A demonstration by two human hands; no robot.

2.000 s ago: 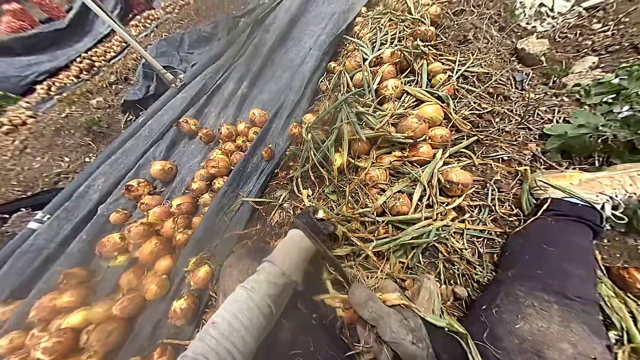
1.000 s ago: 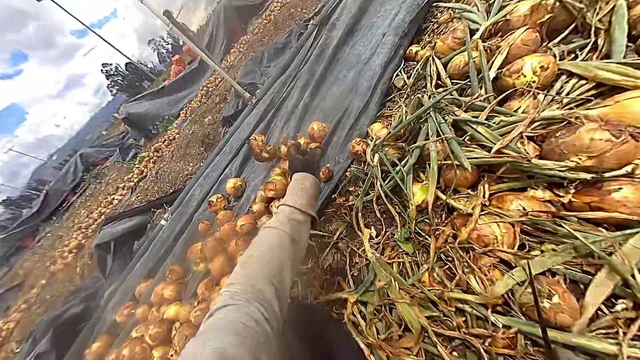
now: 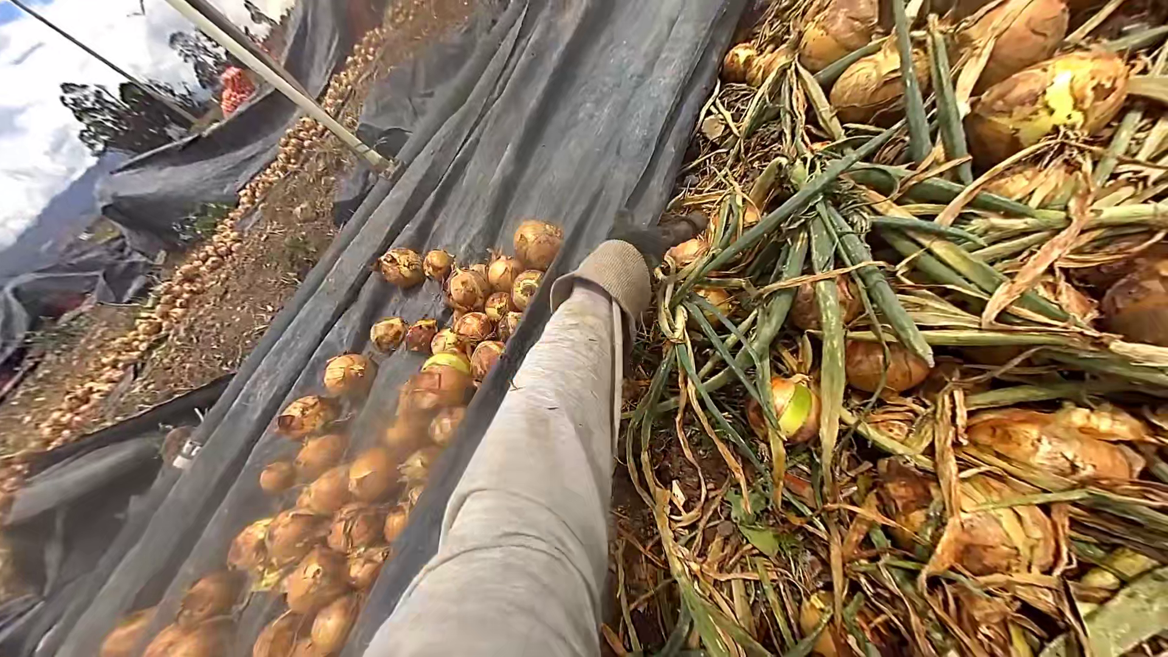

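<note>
My left hand (image 3: 659, 235), in a dark glove below a knitted tan cuff, reaches to the edge of the dark mesh sheet (image 3: 584, 119). Its fingers are beside an onion (image 3: 686, 253) at the border of the leafy heap; whether they hold it cannot be told. Loose onions (image 3: 315, 579) lie in a long group on the sheet, left of the pale sleeve. To the right, onions with green and dry tops (image 3: 826, 347) lie tangled together. My right hand is out of view.
A pale pole (image 3: 283, 82) slants across the upper left. Beyond the sheet are bare soil (image 3: 297, 274), a long row of onions (image 3: 169, 306) and more dark sheeting (image 3: 182, 196). A red mesh sack (image 3: 235, 89) stands far off.
My left hand has moved from the onions on the sheet to the sheet's right edge. My right hand, visible two seconds ago, has left the view. The view has swung and tilted.
</note>
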